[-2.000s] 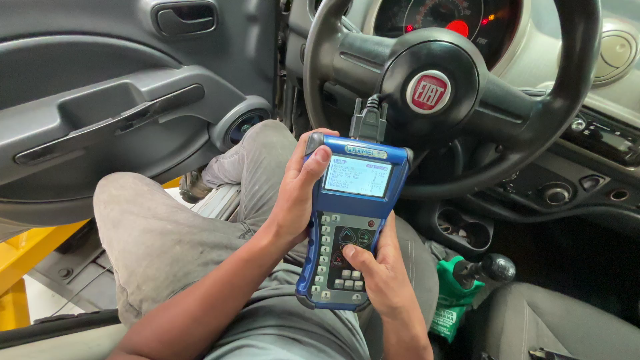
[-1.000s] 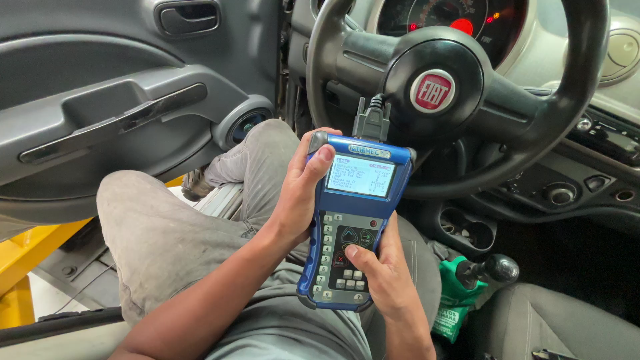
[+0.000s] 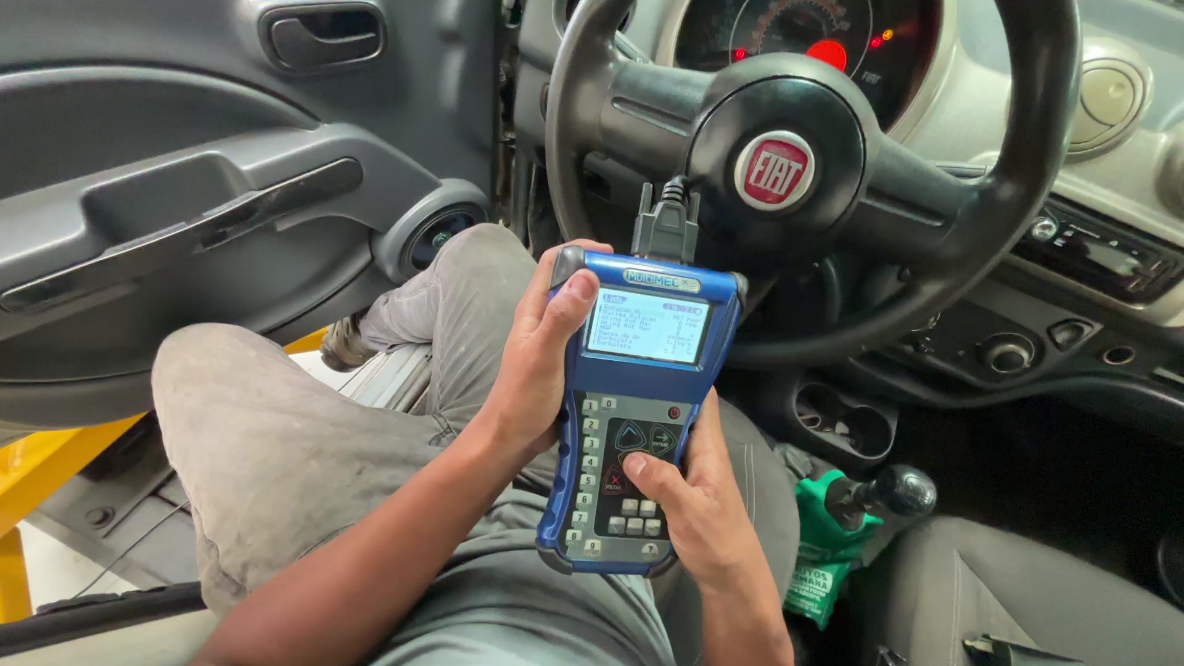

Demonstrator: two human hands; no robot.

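Observation:
A blue and black handheld automotive scan tool (image 3: 638, 370) is held upright above my lap, its screen lit with lines of text. My left hand (image 3: 546, 361) grips its upper left side, the thumb beside the screen. Around its lower right side wraps my right hand (image 3: 698, 499), with the thumb on the keypad near the arrow keys. A grey cable connector (image 3: 666, 227) is plugged into the top edge of the tool, and its cable runs up in front of the steering wheel (image 3: 962, 314).
Behind the wheel, the instrument cluster (image 3: 805, 42) shows red and amber lights. The open driver's door (image 3: 231, 194) stands at left, above a yellow metal frame (image 3: 65, 462). To the right are the gear lever (image 3: 902, 490), a green bag (image 3: 819, 555) and the passenger seat (image 3: 1008, 583).

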